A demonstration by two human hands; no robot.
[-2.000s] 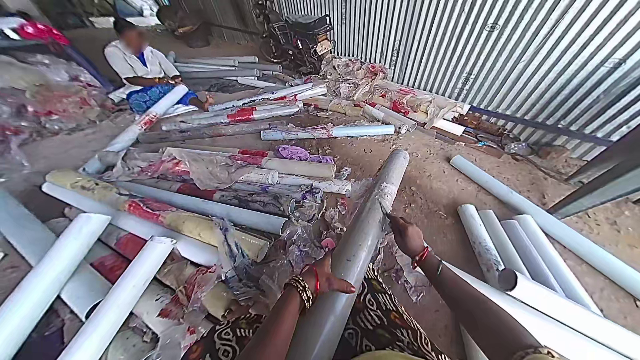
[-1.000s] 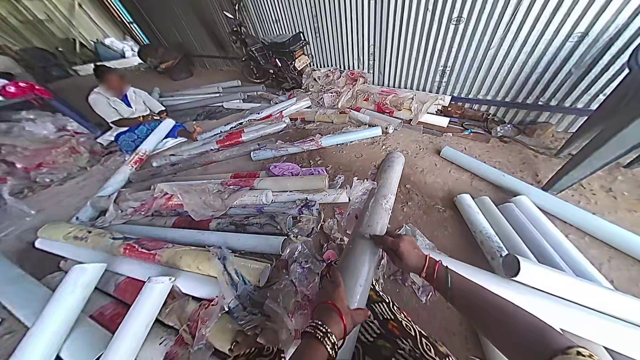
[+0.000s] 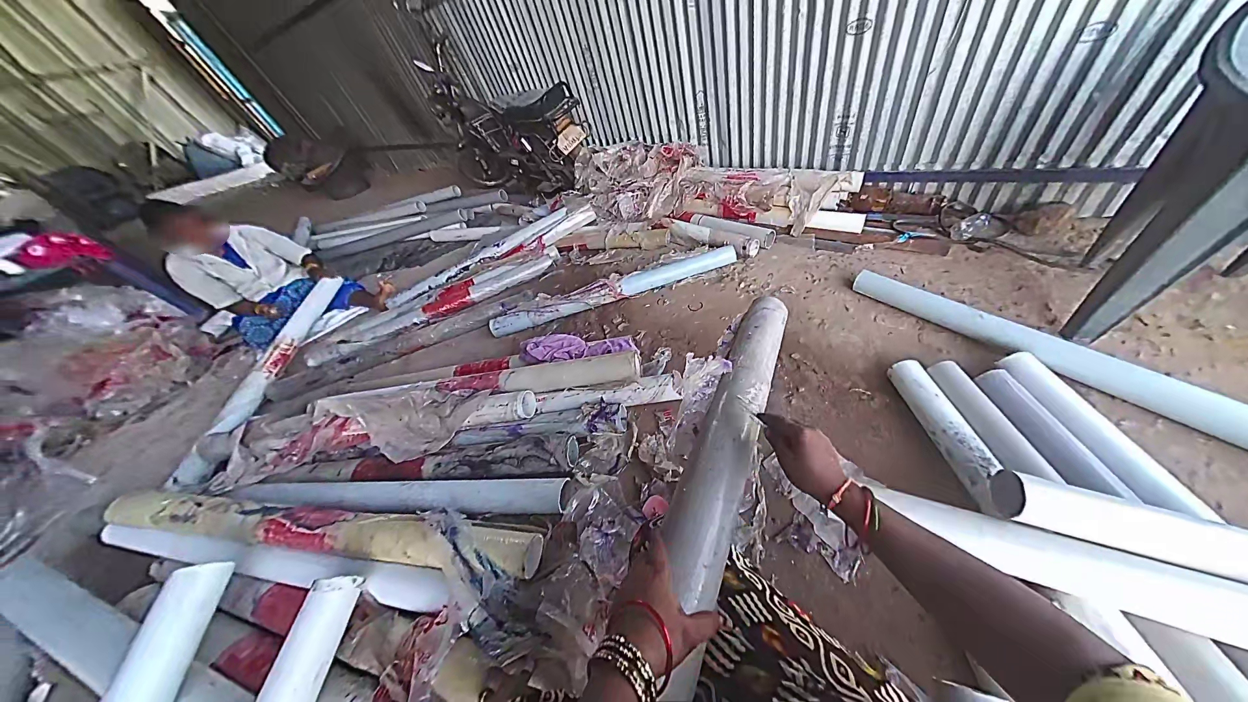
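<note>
A long grey plastic pipe [image 3: 710, 487] slants up from my lap, patterned cloth beneath its near end. My left hand [image 3: 663, 604] grips its lower part, the thumb across the top and the bangled wrist below. My right hand [image 3: 801, 453] is at the pipe's right side, about midway up, closed on a small dark tool [image 3: 760, 419] whose tip meets the surface; its kind cannot be told. Torn clear plastic film [image 3: 697, 390] lies behind and beside the pipe. A pale scuffed patch shows on the pipe near the tool tip.
Film-wrapped pipes [image 3: 390, 531] lie in heaps at the left, bare white pipes [image 3: 1102, 517] at the right. Another person [image 3: 239, 268] sits at the back left by a slanting pipe [image 3: 302, 322]. A motorcycle [image 3: 522, 132] stands near the corrugated metal wall [image 3: 780, 88]; dark metal legs [image 3: 1150, 205] rise at right.
My right hand was on the pipe's upper side a second ago, and is now at its right side with the tool tip against it. My left hand still holds the lower part.
</note>
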